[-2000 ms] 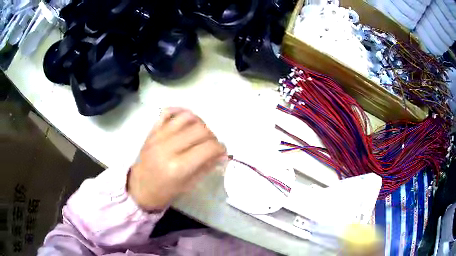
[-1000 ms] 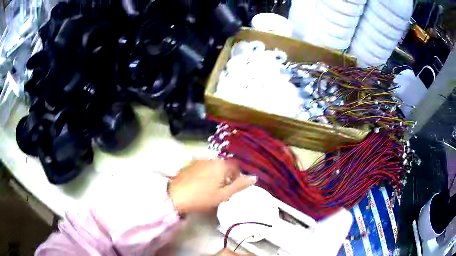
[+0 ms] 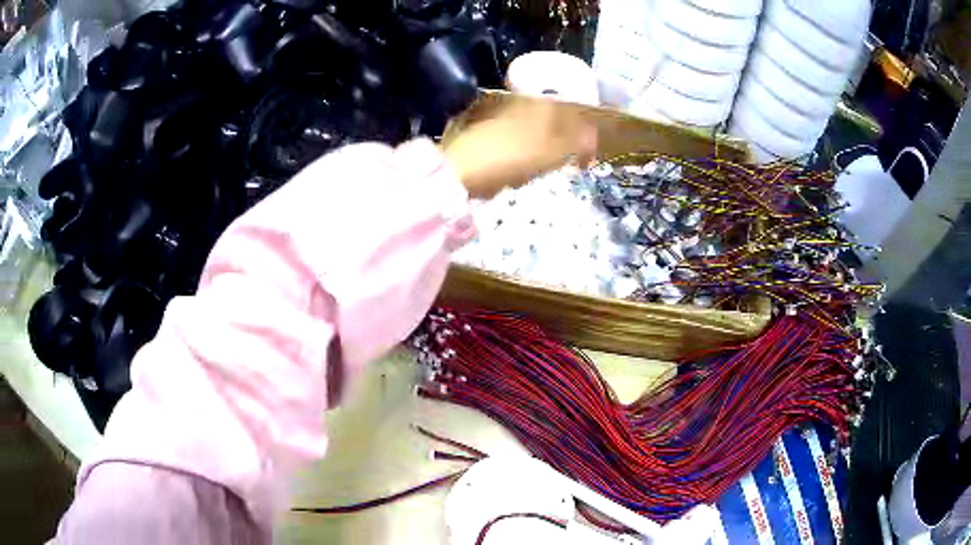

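My left hand (image 3: 524, 143), in a pink sleeve, is over the back left of the open parts box (image 3: 628, 325). It is blurred, and whether its fingers hold anything cannot be told. The box holds small white plastic parts (image 3: 527, 234) and silver motors (image 3: 652, 229) with brown-yellow leads. A white housing part (image 3: 509, 492) lies at the bottom edge, cut off, with a dark red wire across it. Red-blue wire harnesses (image 3: 649, 452) lie in a big bundle in front of the box. My right hand is out of the picture.
Black covers (image 3: 287, 122) are heaped at the left and back. White round shells (image 3: 703, 53) stand stacked behind the box. Blue-white striped sheet (image 3: 783, 495) lies under the harnesses. A white and black part (image 3: 924, 495) is at the right edge.
My left hand has moved from beside the white housing part up and back to over the parts box. The fingertip at the bottom edge has left the picture. The view has shifted.
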